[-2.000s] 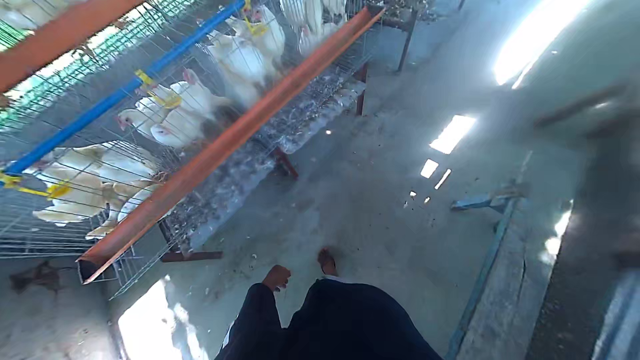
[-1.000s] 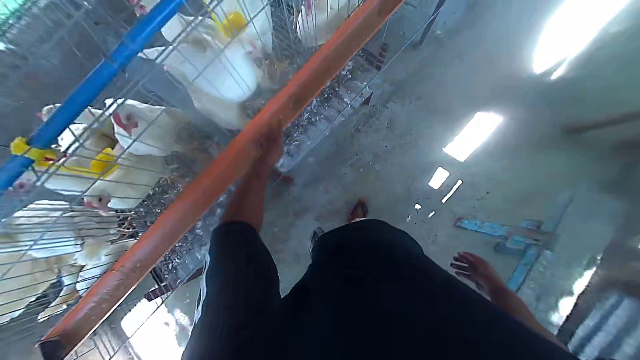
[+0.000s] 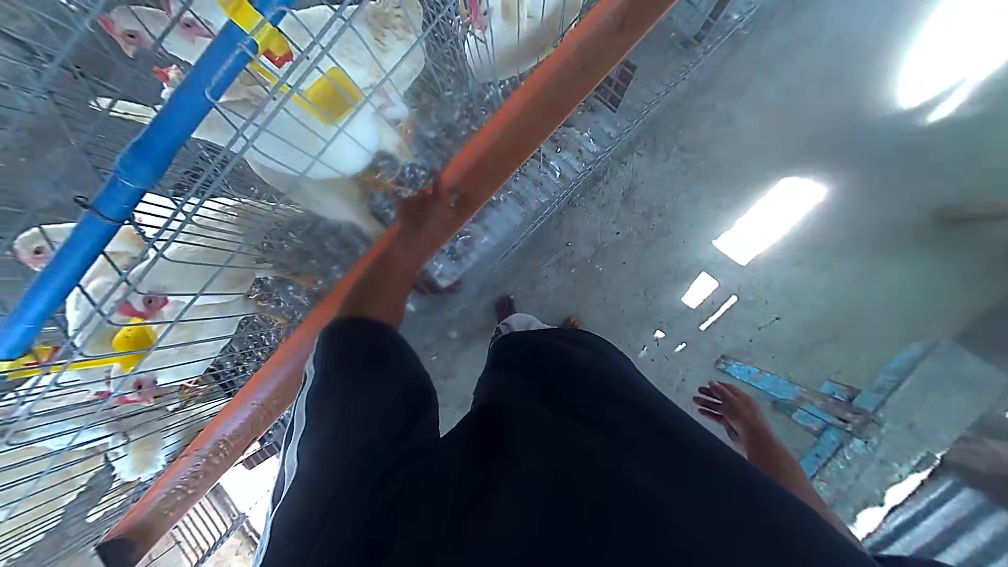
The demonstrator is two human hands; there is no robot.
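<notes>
My left hand (image 3: 425,209) is on the orange feed trough (image 3: 276,370) along the front of a wire cage. Its dark sleeve has a pale stripe. The hand blends with the trough's colour, so whether its fingers are closed on it is unclear. At the lower right, my right hand (image 3: 728,405) hangs with fingers apart, holding nothing, over the concrete floor. White chickens (image 3: 315,138) stand behind the wire mesh. A blue pipe (image 3: 150,157) with yellow drinker cups (image 3: 335,94) crosses the cage at the upper left.
A worn blue wooden piece (image 3: 776,386) lies to the right of my legs, beside a pale slab. Corrugated sheet (image 3: 945,524) shows at the lower right corner. My feet are on the concrete floor (image 3: 630,236), which has bright patches of light. Droppings and litter lie under the cages.
Neither hand shows in the oldest frame. Both have come into view, my left on the trough and my right at the lower right. The view has shifted closer to the cage.
</notes>
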